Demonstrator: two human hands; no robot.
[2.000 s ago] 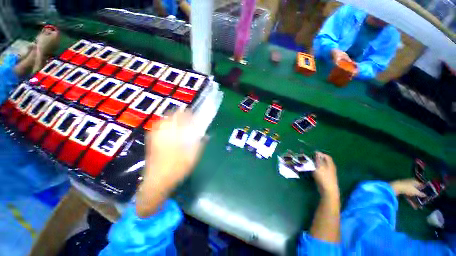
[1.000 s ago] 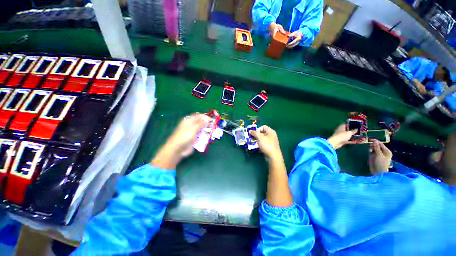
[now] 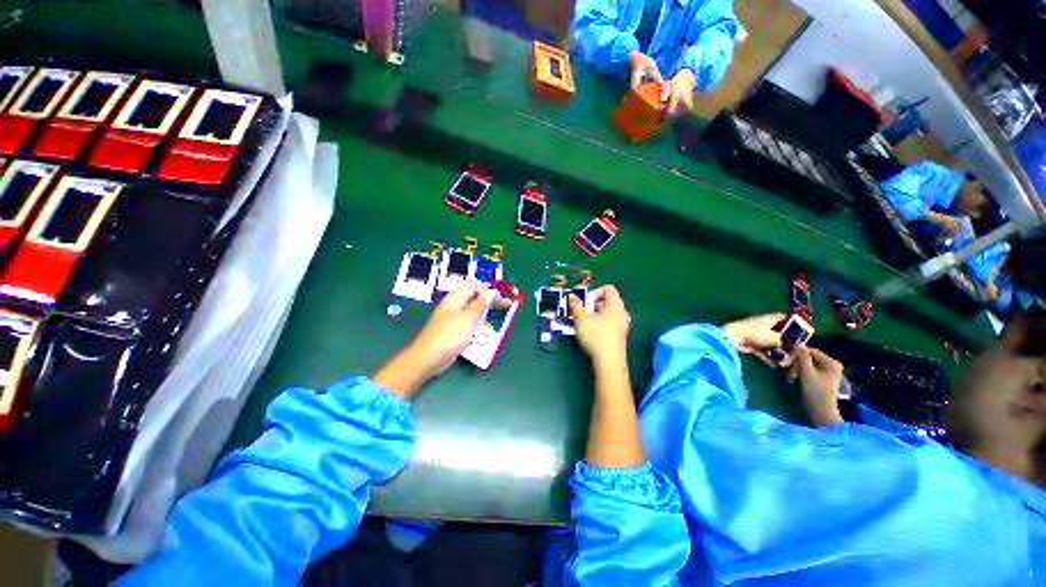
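My left hand (image 3: 459,319) holds a red front housing (image 3: 494,329) by its upper left edge, its pale inner side facing up. My right hand (image 3: 602,318) has its fingertips on a white mainboard with screen (image 3: 570,307), low over the bench; a similar one (image 3: 549,303) lies against it. Several white boards with gold flex tabs lie left of these, one of them (image 3: 419,275) at the far left. Three part-assembled phones lie farther back, one of them (image 3: 531,212) in the middle.
The black blister tray (image 3: 149,258) with red housings stands at the left, over white liners (image 3: 247,298). A neighbour at the right handles a phone (image 3: 794,333). A person opposite holds an orange block (image 3: 642,111); another (image 3: 552,71) lies beside it. A small round white part (image 3: 395,310) lies near the boards.
My left hand has moved slightly right and down with the red housing, uncovering white boards behind it. My right hand stays at the right-hand boards. The view has shifted a little.
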